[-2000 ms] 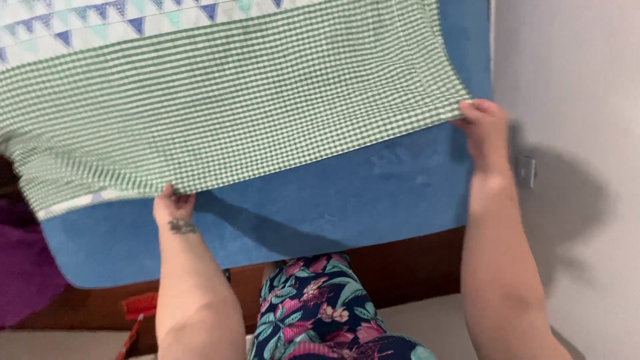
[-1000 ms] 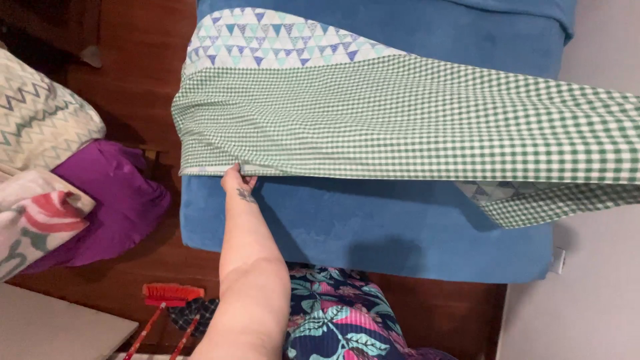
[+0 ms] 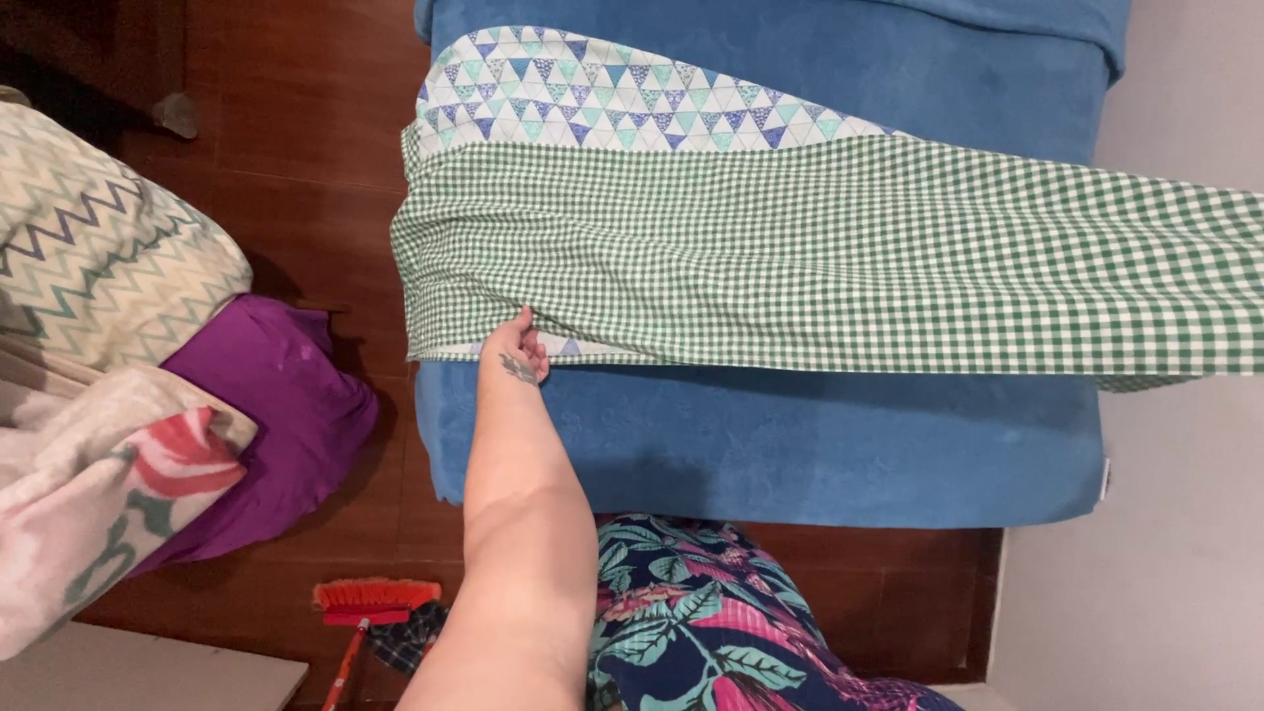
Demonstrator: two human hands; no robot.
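A green-and-white gingham cloth [image 3: 750,247] lies across a bed with a blue cover [image 3: 790,444], and its right part stretches past the bed's right side out of view. Along its upper left shows fabric with blue and teal triangles [image 3: 612,94]; a small strip of the same print shows beside my hand. My left hand [image 3: 521,348] is at the cloth's lower left edge, thumb on top and fingers curled at the fabric; how firmly it grips is hard to see. My right hand is out of view.
Left of the bed are a zigzag-patterned cloth [image 3: 109,217], a purple cloth [image 3: 267,415] and a pale blanket with red and green print [image 3: 128,494]. A red broom [image 3: 375,597] stands near the bottom left. A pale wall [image 3: 1175,454] borders the bed's right side.
Two seconds ago both hands held the cloth's near edge; my right hand has since left the view. The cloth's right part now extends beyond the bed. The view has shifted left.
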